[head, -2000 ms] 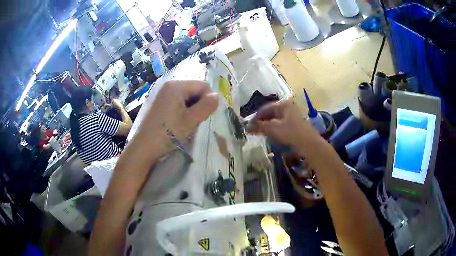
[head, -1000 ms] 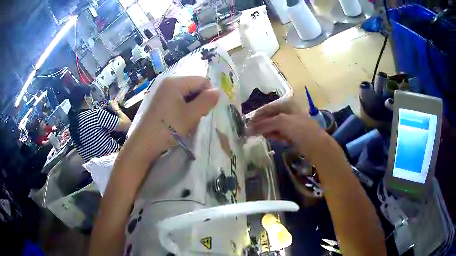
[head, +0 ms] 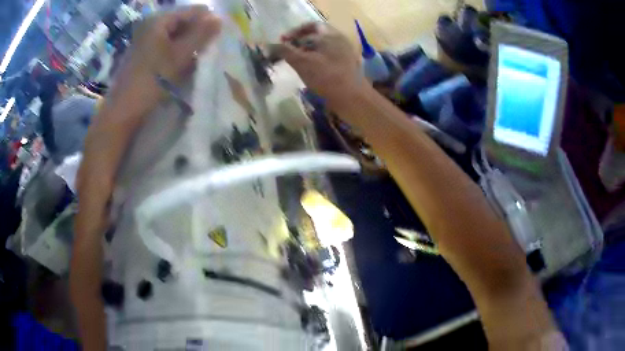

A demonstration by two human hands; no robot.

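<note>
The white sewing machine head (head: 157,233) lies lengthwise in front of me, blurred, with a yellow warning triangle and a white bent bar (head: 247,171) across it. My left hand (head: 175,44) is above the machine at the upper left, fingers curled; whether it grips thread cannot be made out. My right hand (head: 319,58) is at the machine's right side near the top, thumb and fingers close together, with a small dark spot at the fingertips that is too blurred to name. The lamp (head: 327,218) glows beside the needle area.
A control panel (head: 526,99) with a lit blue-white screen stands on the right. Snips (head: 417,241) lie on the dark mat (head: 390,288). Thread cones (head: 442,96) and a blue-tipped bottle (head: 373,62) are beyond my right forearm. Blurred background clutter is at the upper left.
The view has tilted down and shifted right, so hands and machine appear higher and further left, and more of the bed and mat shows. Both hands keep much the same pose at the machine.
</note>
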